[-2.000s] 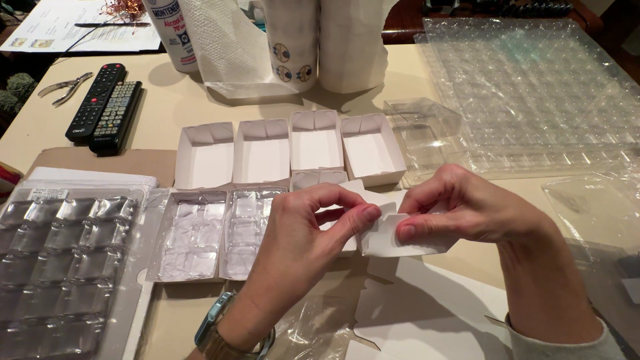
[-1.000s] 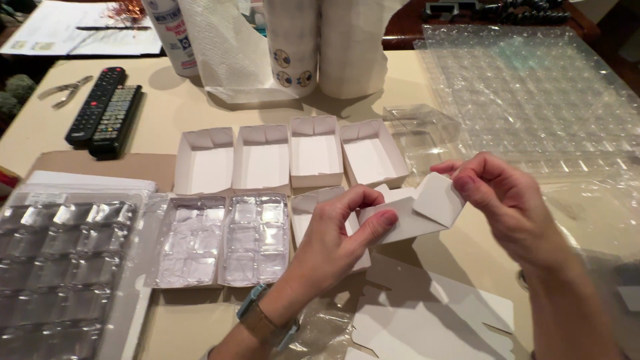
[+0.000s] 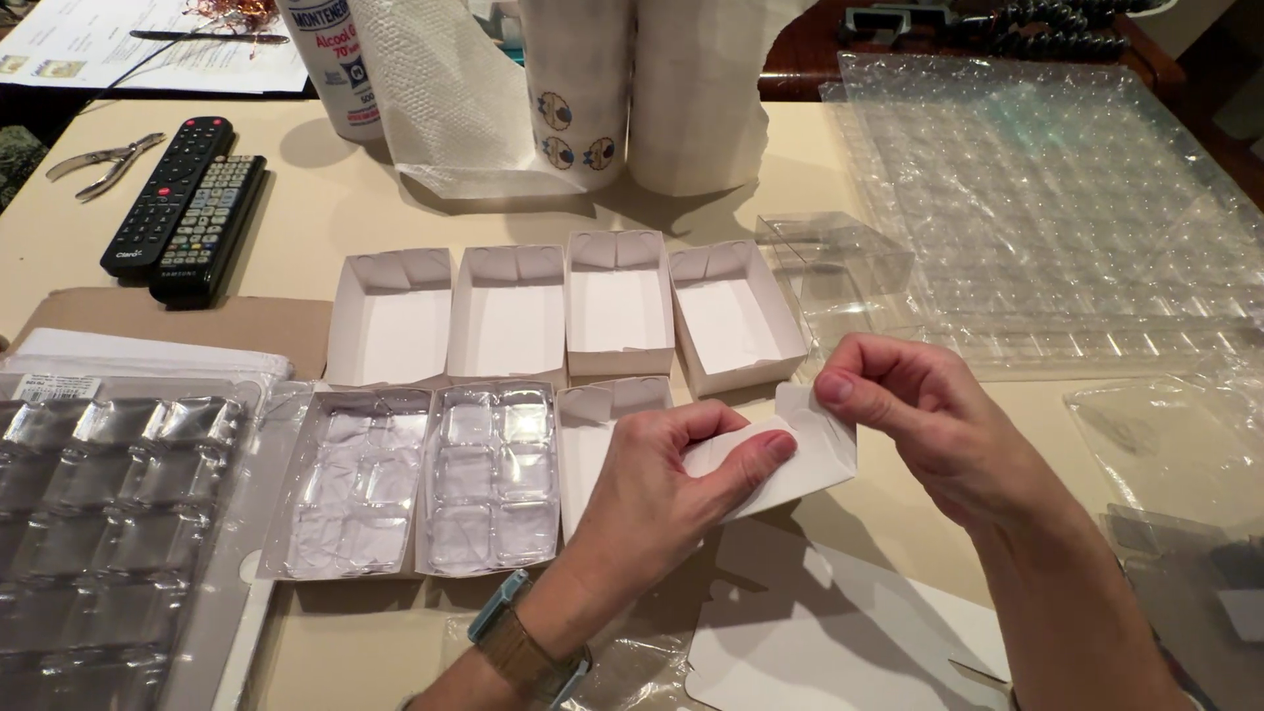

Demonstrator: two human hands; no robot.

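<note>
A partly folded white cardboard box (image 3: 780, 474) is held in the air between both hands. My left hand (image 3: 681, 474) grips its near side, thumb on top. At its far right corner, my right hand (image 3: 889, 415) pinches an upright flap between thumb and fingers. Behind them four open white boxes (image 3: 509, 321) stand in a row. Left of my left hand, two boxes hold clear plastic six-cavity inserts (image 3: 497, 474), and a further box (image 3: 590, 415) is partly hidden by that hand. Flat white card blanks (image 3: 839, 632) lie below the hands.
Large clear cavity sheets (image 3: 1027, 197) lie at the back right, a dark-looking cavity tray (image 3: 89, 533) at the left. Two remote controls (image 3: 188, 217), metal nippers (image 3: 107, 163), a spray bottle (image 3: 336, 69) and paper towel rolls (image 3: 691, 99) are at the back. A clear plastic box (image 3: 839, 276) stands right of the row.
My right hand has stayed at the box's right end while the flap there, angled outward a second ago, now stands more upright. The left hand keeps its hold.
</note>
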